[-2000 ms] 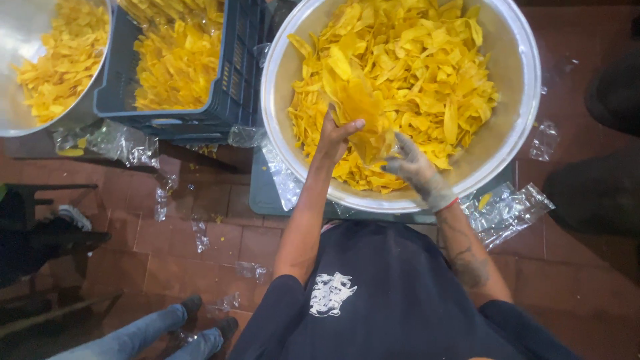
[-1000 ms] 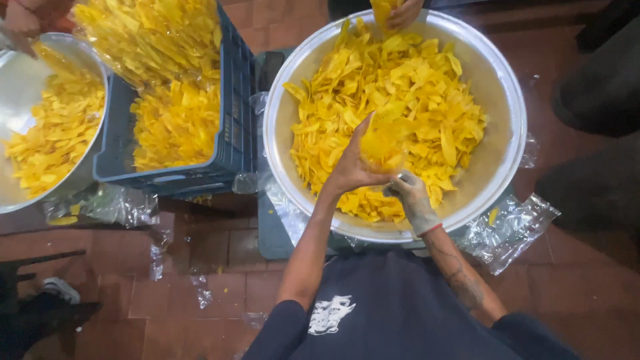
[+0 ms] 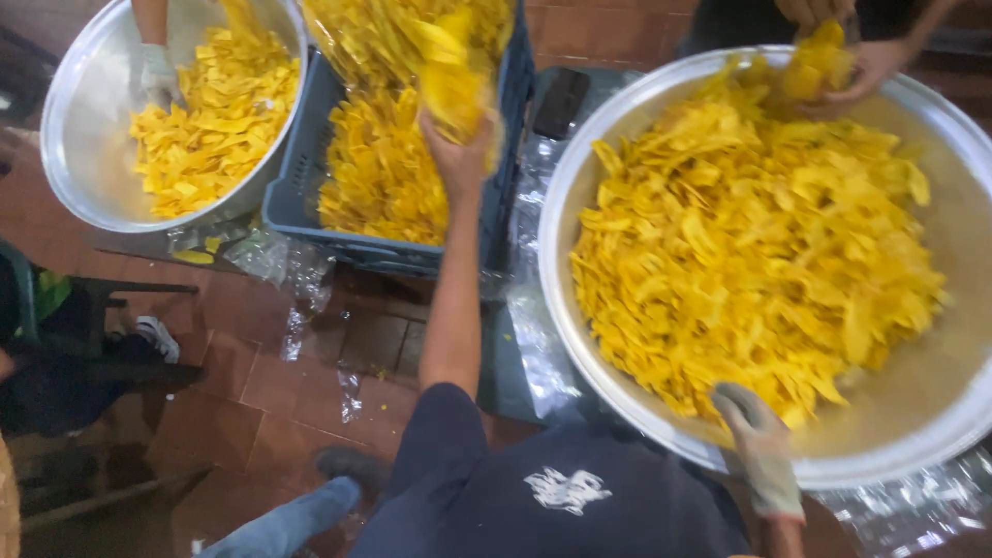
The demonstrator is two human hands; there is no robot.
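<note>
My left hand [image 3: 461, 151] grips a clear plastic bag of yellow chips [image 3: 453, 85] above a blue plastic crate [image 3: 298, 186]. Filled bags lie in that crate. My right hand [image 3: 752, 426], in a pale glove, rests at the near rim of a large metal basin [image 3: 562, 294], its fingertips at the heap of long yellow chips [image 3: 744, 256]. Whether it holds any chips cannot be told.
Another person's hands [image 3: 845, 77] hold a bag over the basin's far rim. A gloved hand [image 3: 160, 77] reaches into a second metal basin [image 3: 85, 155] at left. A dark phone [image 3: 562, 103] and empty plastic bags [image 3: 539, 356] lie between crate and large basin.
My left hand has moved left with the bag, from over the large basin to over the crate. My right hand has parted from the bag. The view has shifted left.
</note>
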